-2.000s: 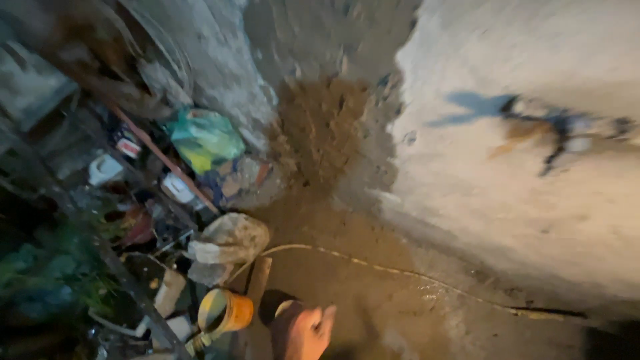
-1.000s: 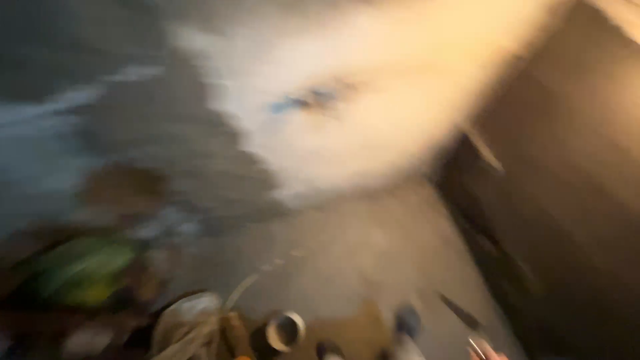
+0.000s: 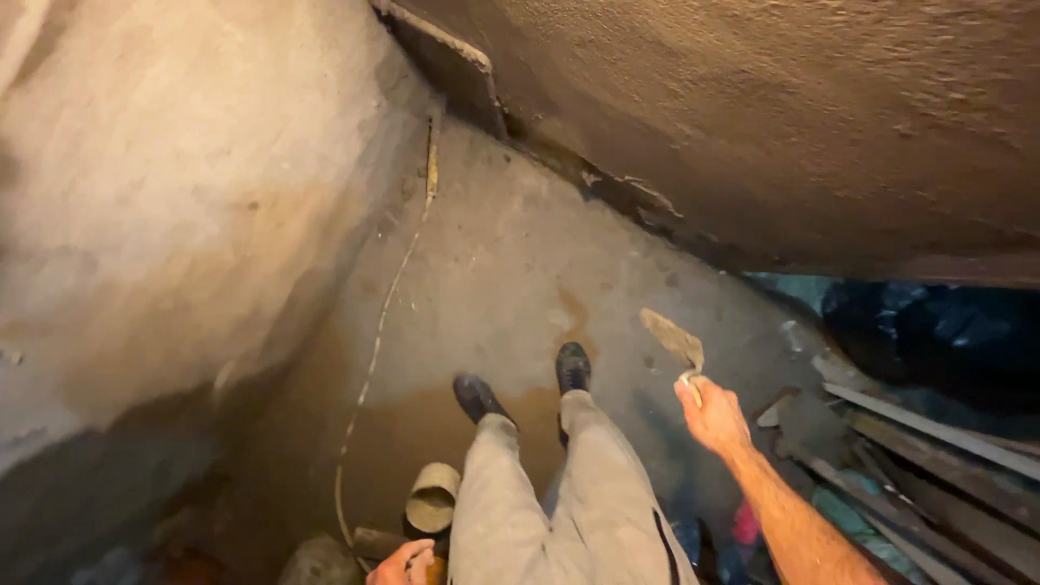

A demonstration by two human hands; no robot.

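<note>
My right hand [image 3: 715, 416] grips the handle of a mortar-coated trowel [image 3: 673, 335], its blade pointing up and left over the concrete floor. My left hand [image 3: 402, 564] is at the bottom edge, partly cut off, beside my trouser leg. Just above it stands a round, mortar-stained container [image 3: 432, 497]. A bit of something orange shows beside the left fingers; whether they hold it cannot be told. My dark shoes [image 3: 574, 367] stand on the floor, partly by a wet brown patch [image 3: 390, 431].
A thin cord [image 3: 375, 349] runs along the floor at left to a narrow stick [image 3: 432, 158]. Plastered walls [image 3: 187, 203] rise at left and upper right [image 3: 772, 122]. Wooden boards [image 3: 934, 463] and black plastic bags [image 3: 951, 325] lie at right. A stone [image 3: 323, 562] sits at bottom left.
The view has swung far to the right, from the cluttered corner to the floor at my feet. My right hand and the trowel now show clearly.
</note>
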